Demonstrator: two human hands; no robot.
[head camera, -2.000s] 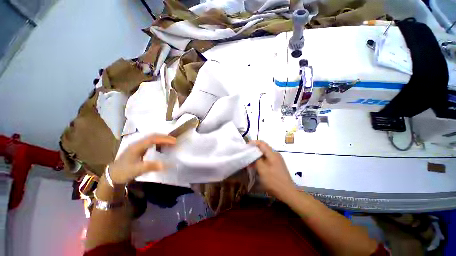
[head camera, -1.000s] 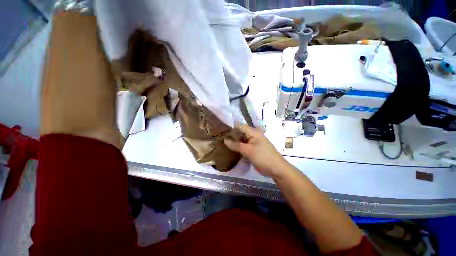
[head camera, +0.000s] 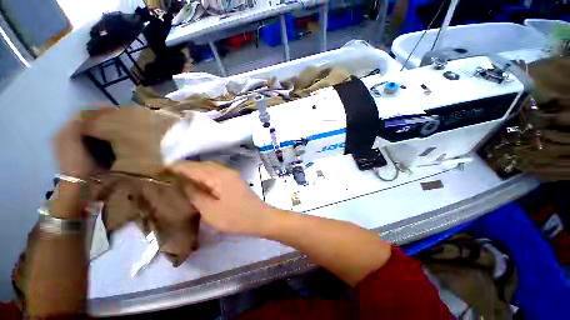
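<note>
The tan-brown garment (head camera: 147, 147) is held up above the left end of the white table, bunched, with its lower folds hanging down to the table. A white side of the cloth (head camera: 194, 137) shows at its right, blurred. My left hand (head camera: 78, 147) is at the garment's left side, blurred and partly hidden by the cloth. My right hand (head camera: 222, 197) grips the garment's right edge. The industrial sewing machine (head camera: 300, 128) stands to the right, and its presser foot (head camera: 299, 174) has no cloth under it.
Brown and white pieces (head camera: 269, 85) lie behind the machine. A black cloth band (head camera: 360, 115) wraps the machine arm, with a small black box (head camera: 370, 159) below. A brown heap (head camera: 547, 119) is at far right. A blue bin (head camera: 525, 250) holds pieces below. White tubs (head camera: 475, 39) stand behind.
The garment went from lying low, to lifted white side showing, to held at the left mostly brown side out. Both hands moved left with it. The view has swung to show more room behind.
</note>
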